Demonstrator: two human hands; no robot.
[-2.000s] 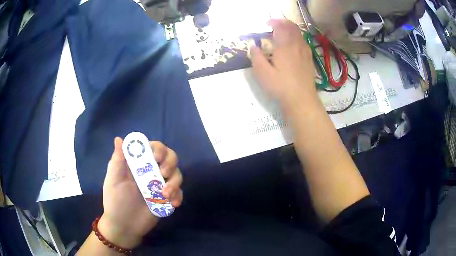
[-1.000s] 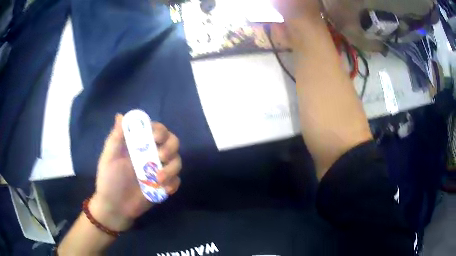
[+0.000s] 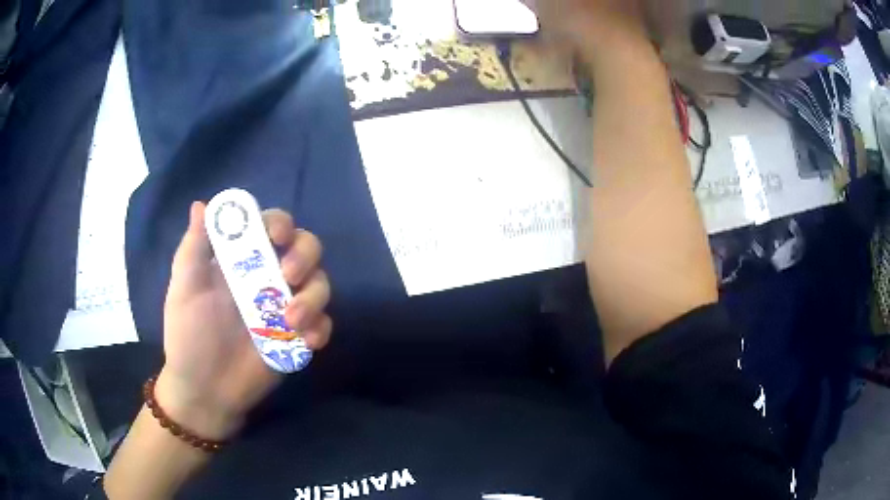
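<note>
My left hand [image 3: 229, 303] holds a white rounded handheld device [image 3: 256, 278] with a cartoon print, its round vented end pointing up. My right hand [image 3: 586, 24] is blurred at the top edge, beside a phone [image 3: 496, 16] lying on the worn machine bed plate [image 3: 429, 73]; its fingers are not clear and I cannot tell if it touches the phone. A thin black cable [image 3: 543, 127] runs from the phone towards my right forearm. Navy cloth [image 3: 244, 127] lies left of the bed plate and hangs towards my lap.
The white table [image 3: 468, 195] has ruler markings. Red scissor handles [image 3: 680, 112] are partly hidden behind my right forearm. A small white box-shaped device [image 3: 732, 41] stands at the upper right, near a white label strip [image 3: 749, 176]. A white open box [image 3: 60, 415] is at the lower left.
My right hand has moved up and away from beside the scissors. The phone and its cable now show on the bed plate. My left hand still holds the white device, slightly higher and further left.
</note>
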